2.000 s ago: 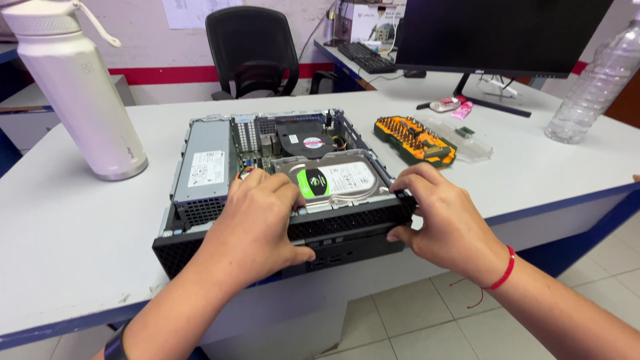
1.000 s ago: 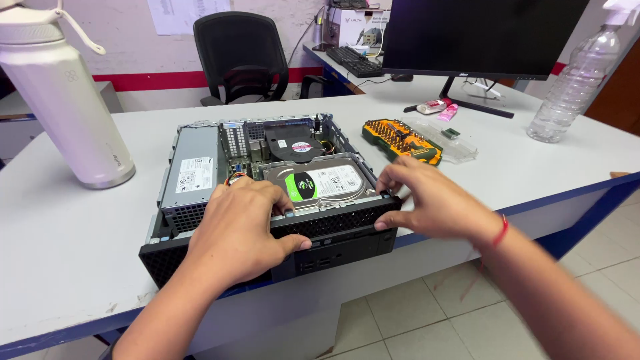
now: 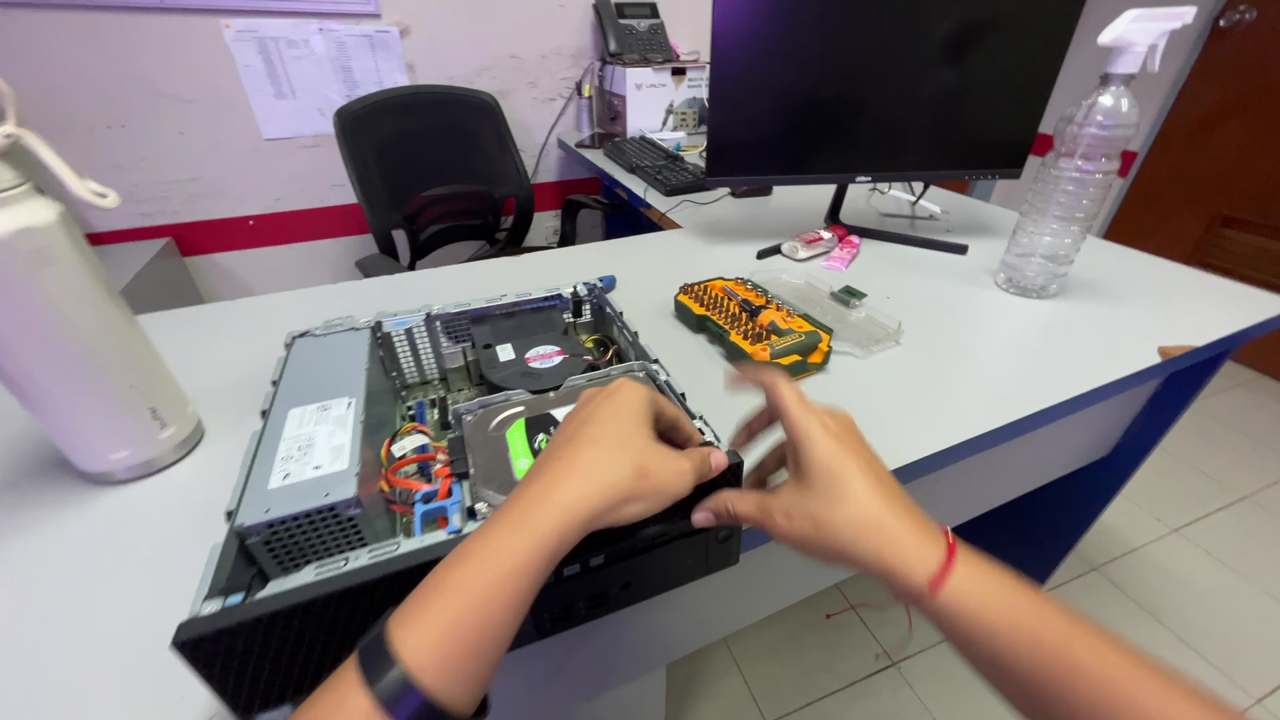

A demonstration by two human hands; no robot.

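Observation:
An uncovered desktop computer case [image 3: 310,410] lies at the near edge of the desk, its black front bezel [image 3: 290,630] toward me. Inside are a silver power supply [image 3: 320,400], a black blower fan [image 3: 530,345], orange and blue cables and a hard drive [image 3: 490,440] with a green label, partly covered by my left hand. My left hand [image 3: 625,455] has its thumb and fingers at the top of the bezel near the right corner; its fingertips are partly hidden. My right hand [image 3: 800,470], blurred, is beside that corner with fingers apart, the thumb close to the bezel.
An orange and green screwdriver bit set [image 3: 755,325] and its clear lid [image 3: 850,315] lie behind the case's right side. A white flask [image 3: 90,340] stands at left. A monitor [image 3: 880,90], a clear spray bottle [image 3: 1065,180] and small pink items [image 3: 840,252] are farther back.
My left hand has moved right along the bezel, from near its middle to the right corner. My right hand has come off the corner, its fingers spreading. The view has shifted.

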